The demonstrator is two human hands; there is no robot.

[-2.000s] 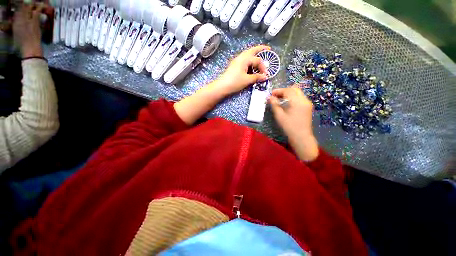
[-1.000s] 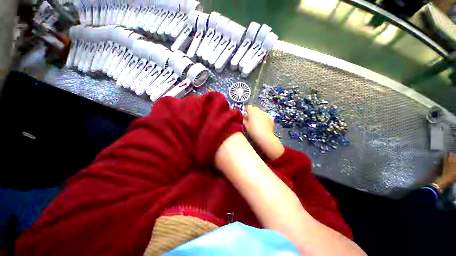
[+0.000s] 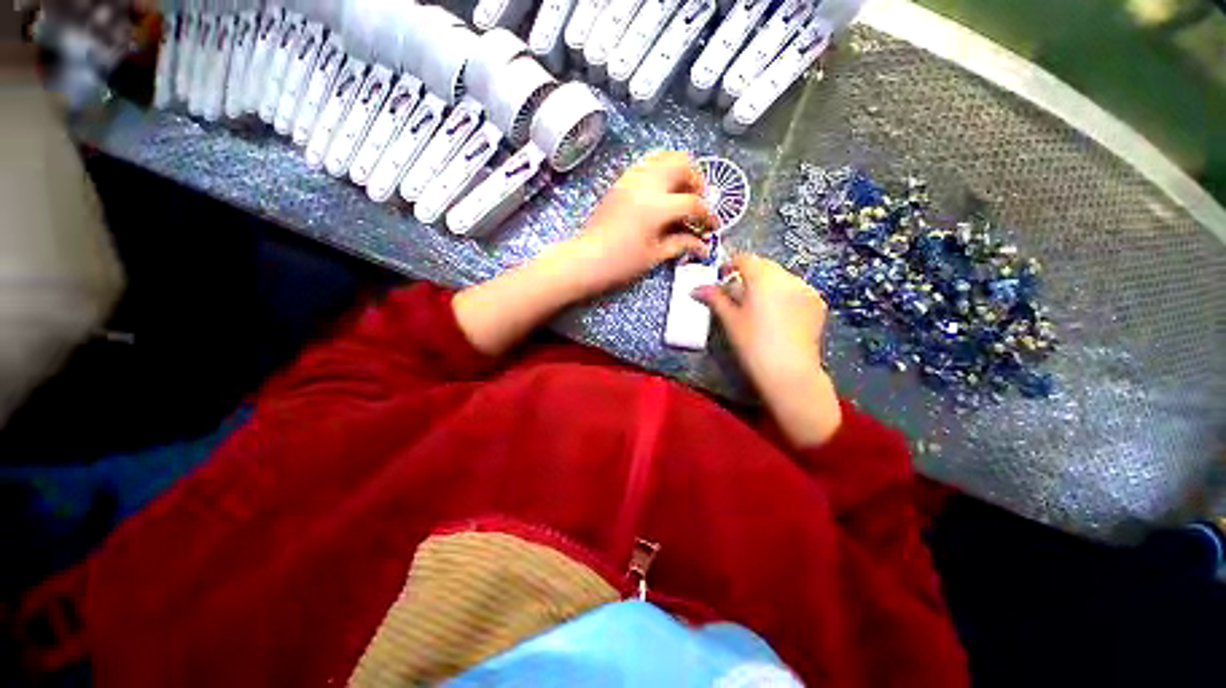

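A white handheld fan lies on the bubble wrap in front of me, its round spoked head (image 3: 723, 192) at the top and its flat white handle (image 3: 688, 309) toward me. My left hand (image 3: 651, 215) is at the neck and the left edge of the fan head, fingers pinched there. My right hand (image 3: 773, 316) holds the upper right of the handle just below the neck, with a small pale thing at the fingertips that I cannot make out. The neck is partly hidden by the fingers.
A pile of small blue, silver and gold parts (image 3: 941, 289) lies to the right on bubble wrap (image 3: 1129, 215). Rows of white fans (image 3: 390, 128) stand at the back left, with more fans (image 3: 659, 47) at the back middle. A pale bench edge (image 3: 1062, 88) curves along the far right.
One second ago my left arm crossed low over my body; now my left hand is back at the fan neck. The neighbour's sleeve seen at left two seconds ago is replaced by a blurred pale shape.
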